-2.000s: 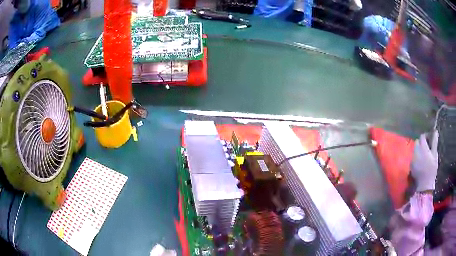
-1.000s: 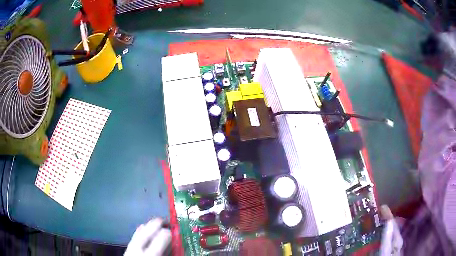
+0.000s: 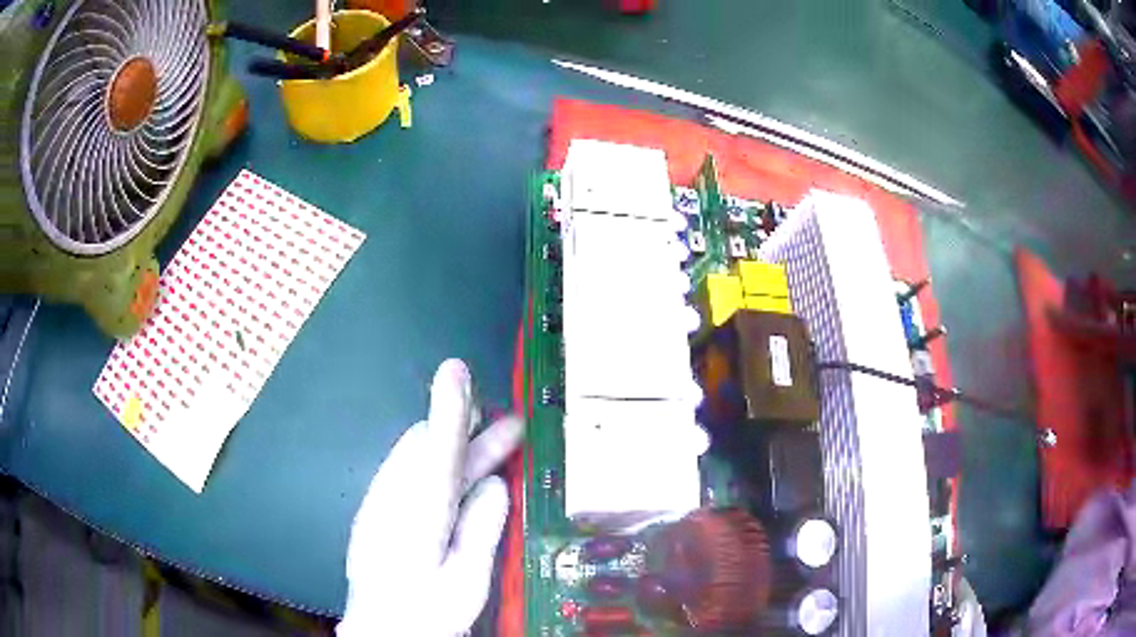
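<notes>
A large green circuit board (image 3: 543, 373) lies component side up on a red pad (image 3: 610, 122). It carries two long silver-white heat sinks, a dark transformer with yellow tape (image 3: 772, 361), a copper-wound coil (image 3: 716, 566) and pale-topped capacitors. A black lead crosses the right heat sink. My left hand (image 3: 430, 523), in a white glove, is beside the board's left edge, fingers apart, nothing in it; whether the fingertips touch the pad is unclear. My right hand (image 3: 967, 612) shows only as a sliver of glove at the board's lower right; its fingers are hidden.
A green fan (image 3: 131, 93) and a yellow cup (image 3: 343, 100) with tools stand at upper left. A white sheet with red marks (image 3: 231, 317) lies below them. Another red pad (image 3: 1059, 411) is at right, with a pink sleeve (image 3: 1102, 572) below it. Dark equipment is at the top right.
The board now appears farther right in view. My left hand has come up along its left edge and shows more fully. Less of my right hand shows at the lower right.
</notes>
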